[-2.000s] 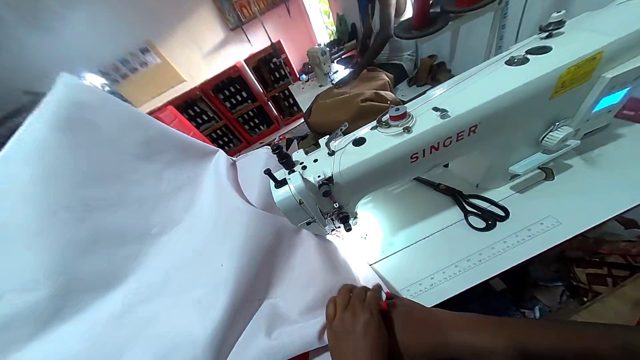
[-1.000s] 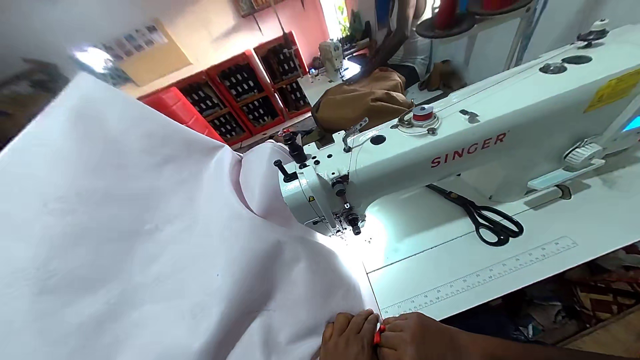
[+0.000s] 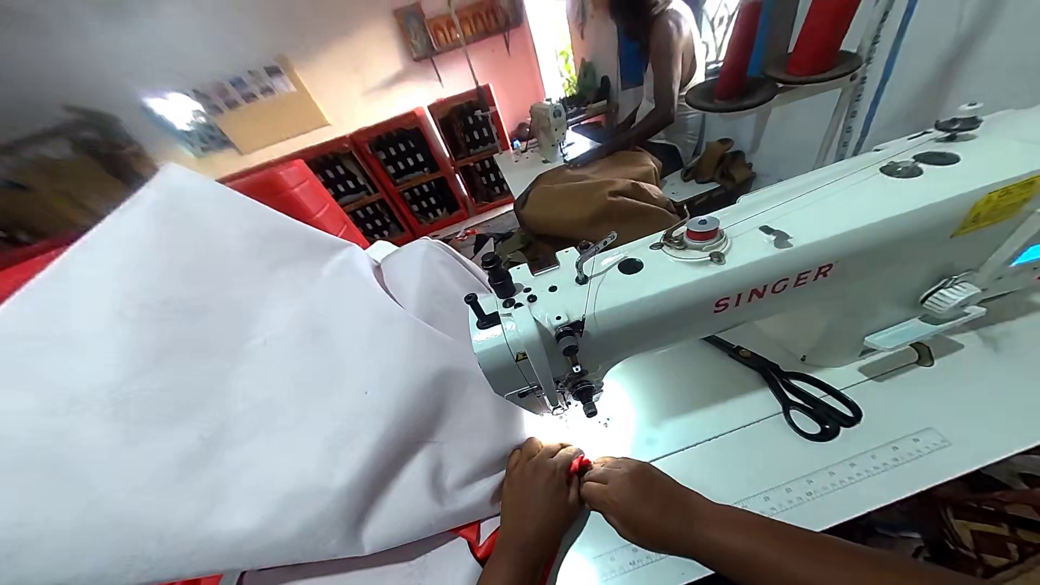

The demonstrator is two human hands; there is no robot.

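A large sheet of white fabric (image 3: 244, 382) covers the left side and runs to the needle area of a white Singer sewing machine (image 3: 682, 292). In front of the lit needle area, my left hand (image 3: 538, 496) presses on the fabric's right edge. My right hand (image 3: 638, 500) touches it from the right, its fingers closed on a bit of red fabric (image 3: 579, 465) that shows between both hands. More red material (image 3: 479, 540) shows below the white sheet. Black-handled scissors (image 3: 800, 394) lie under the machine arm.
A printed ruler scale (image 3: 853, 471) runs along the table's front. Red thread cones (image 3: 738, 57) stand on a rack at the back right. Beyond the machine, a person (image 3: 662, 81) works with brown fabric (image 3: 601, 199) at another sewing machine (image 3: 548, 126). Red shelves (image 3: 406, 162) line the wall.
Both hands have moved along the fabric edge closer to the needle area. The fabric's lower edge and red material under it have come into view. The view has shifted.
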